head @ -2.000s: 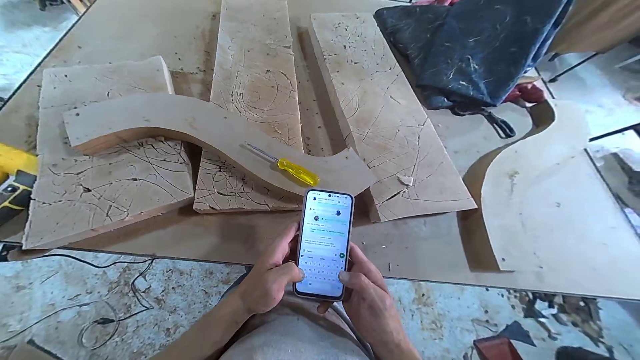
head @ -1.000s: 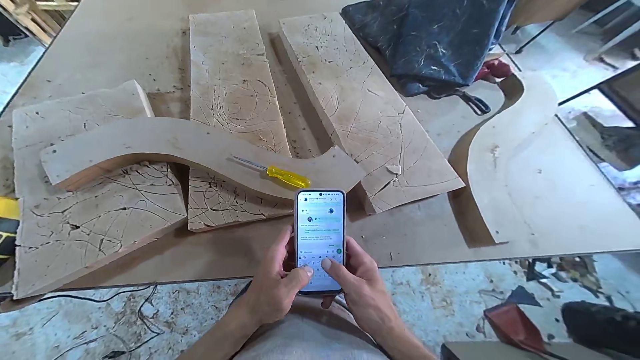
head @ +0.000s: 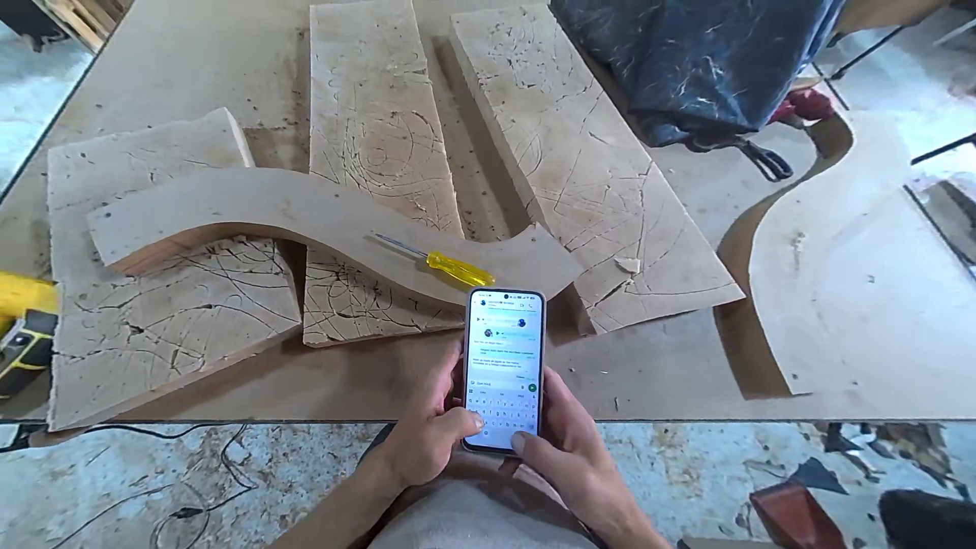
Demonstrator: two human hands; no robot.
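Observation:
A smartphone [head: 503,366] with a lit screen and keyboard is held upright between both hands at the table's near edge. My left hand [head: 431,431] grips its left side, thumb at the lower left of the screen. Around the right side is my right hand [head: 568,442], its thumb over the bottom of the keyboard. Just beyond the phone, a screwdriver with a yellow handle [head: 460,269] lies on a curved wooden piece [head: 252,198]. That piece rests across thick, cracked slabs, a left one [head: 168,305], a middle one [head: 381,114] and a right one [head: 579,168].
Another curved piece [head: 823,252] stands at the right of the table [head: 366,381]. A dark cloth or bag [head: 701,69] lies at the back right. A yellow and black tool [head: 27,328] sits at the left edge. A cable [head: 229,457] and a red dustpan-like object [head: 797,515] are on the littered floor.
Both hands still hold the phone. The thumbs have shifted over the screen, with my right thumb now lower on the keyboard than one second ago.

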